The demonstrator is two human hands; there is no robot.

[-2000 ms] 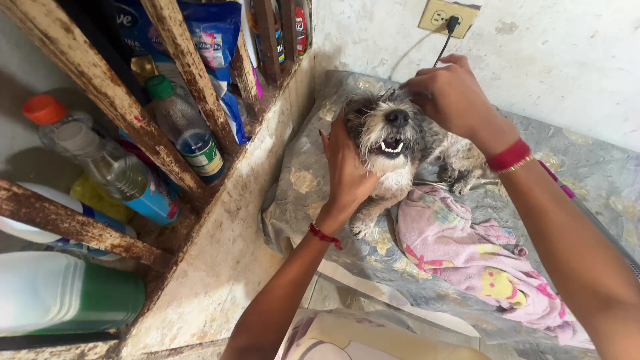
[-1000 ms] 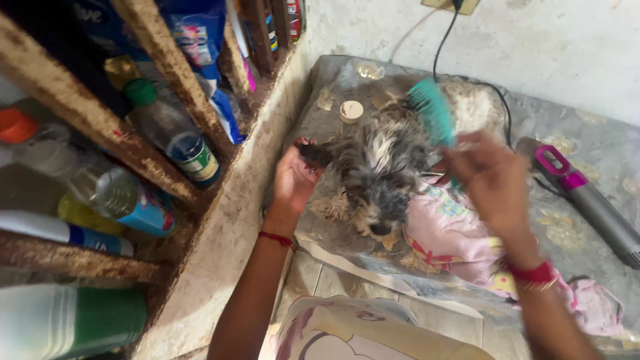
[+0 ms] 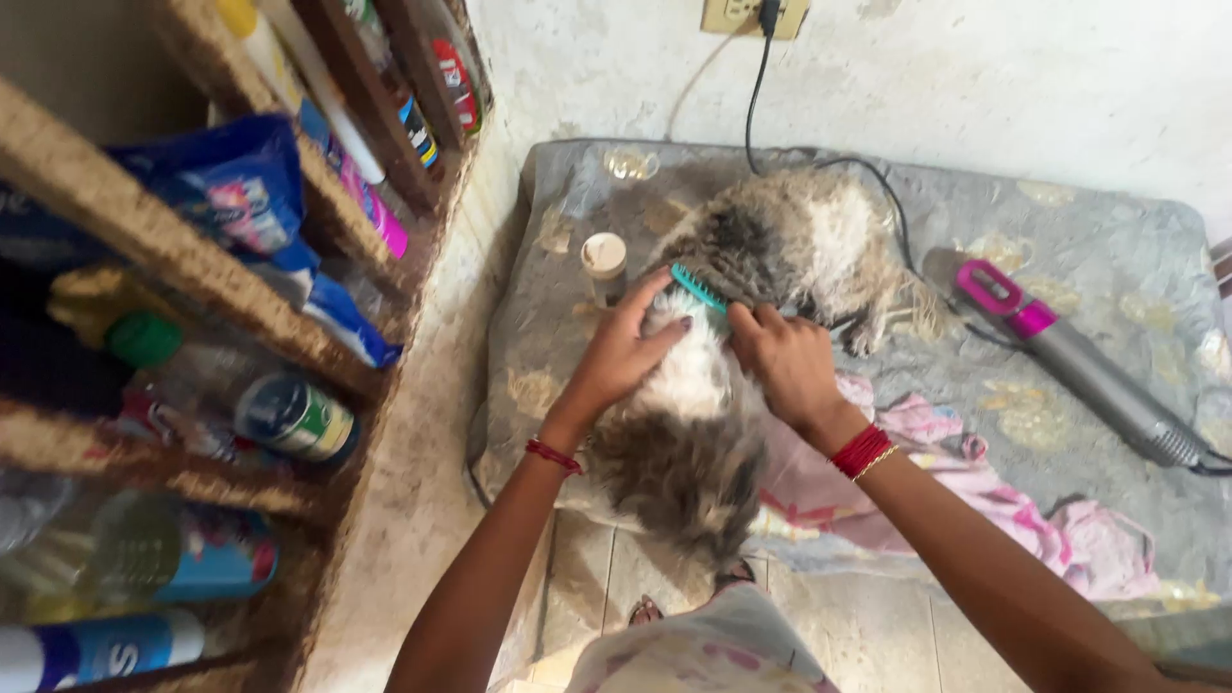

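A shaggy grey and white dog point(image 3: 741, 231) lies on a grey patterned cushion, its head hanging down toward the front edge. My right hand point(image 3: 784, 361) grips a teal comb point(image 3: 698, 287), whose teeth rest in the fur of the dog's upper back. On the dog's left-hand side in view, my left hand point(image 3: 630, 342) lies with fingers spread on the fur, its fingertip close to the comb's end. A pink printed cloth point(image 3: 924, 491) is bunched beside the dog. The dog's face is mostly hidden.
A grey and magenta hot-air styler point(image 3: 1088, 371) lies on the cushion point(image 3: 1107, 250) at right. A small jar point(image 3: 604, 260) stands left of the dog. The black cord runs to a wall outlet point(image 3: 756, 14). Rusty bars point(image 3: 173, 250) at left front several bottles.
The dog's head has turned downward, facing away. My left hand has moved from its paw onto the fur, and the comb in my right hand is now lower against the back.
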